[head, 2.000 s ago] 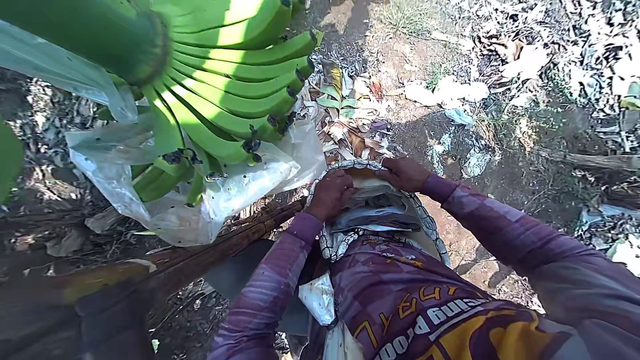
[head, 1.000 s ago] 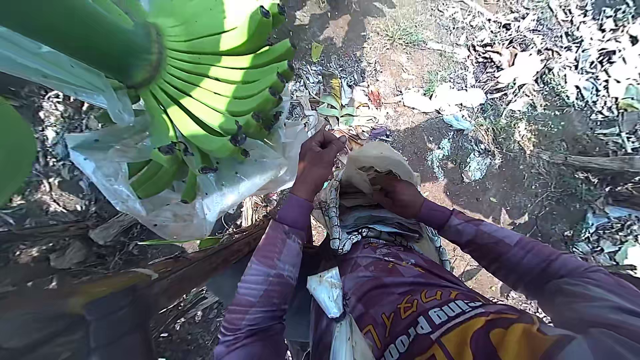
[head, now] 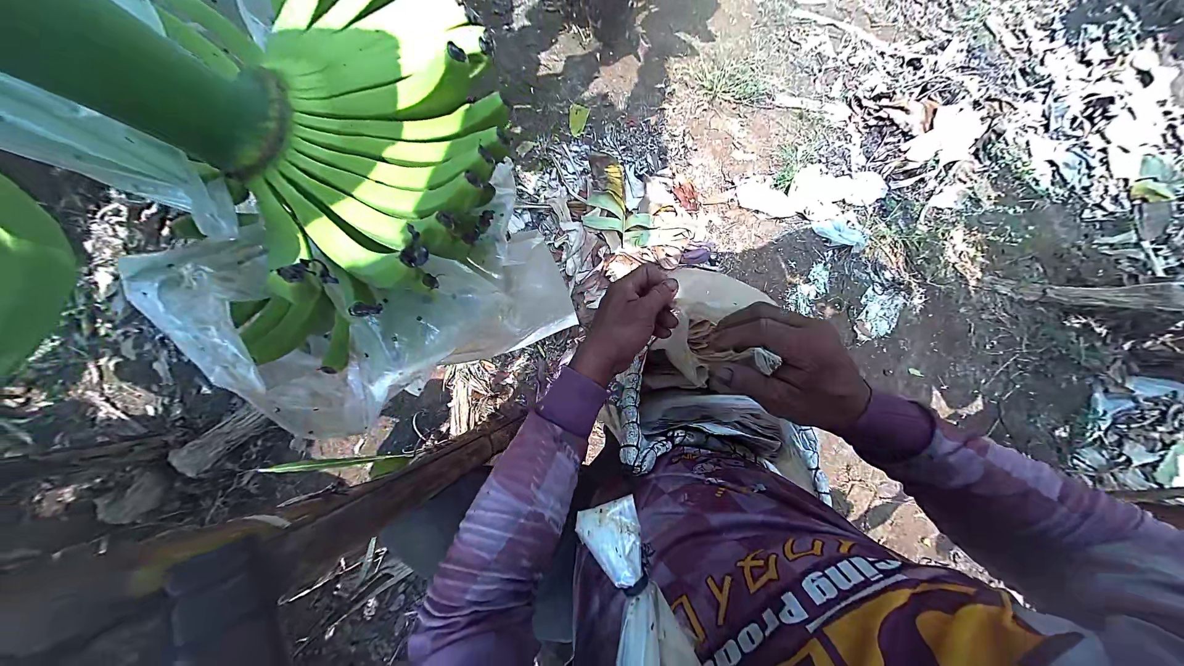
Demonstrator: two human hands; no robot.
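My right hand point(head: 786, 363) grips a crumpled tan sheet point(head: 689, 347), paper or thin plastic, at the mouth of a bag worn at my waist. My left hand point(head: 634, 314) is beside it with curled fingers, near the sheet's left edge; whether it pinches anything is not clear. Folded sheets point(head: 717, 416) lie in the bag, whose patterned cord rim point(head: 631, 430) circles below my hands. Left of my hands hangs a bunch of green bananas point(head: 379, 176) on a thick stem point(head: 139, 88), with a clear plastic sleeve point(head: 314, 407) around its lower part.
A brown stalk point(head: 398, 490) crosses at lower left, beside my left arm. A white plastic wrap point(head: 615, 541) hangs at my chest. Dry leaves point(head: 1036, 120) and pale plastic scraps point(head: 823, 194) litter the ground. A large green leaf point(head: 32, 273) is at the left edge.
Two seconds ago both hands were at the bag's rim. The tan sheet has since come up out of the bag in my right hand, and my left hand has moved up beside it.
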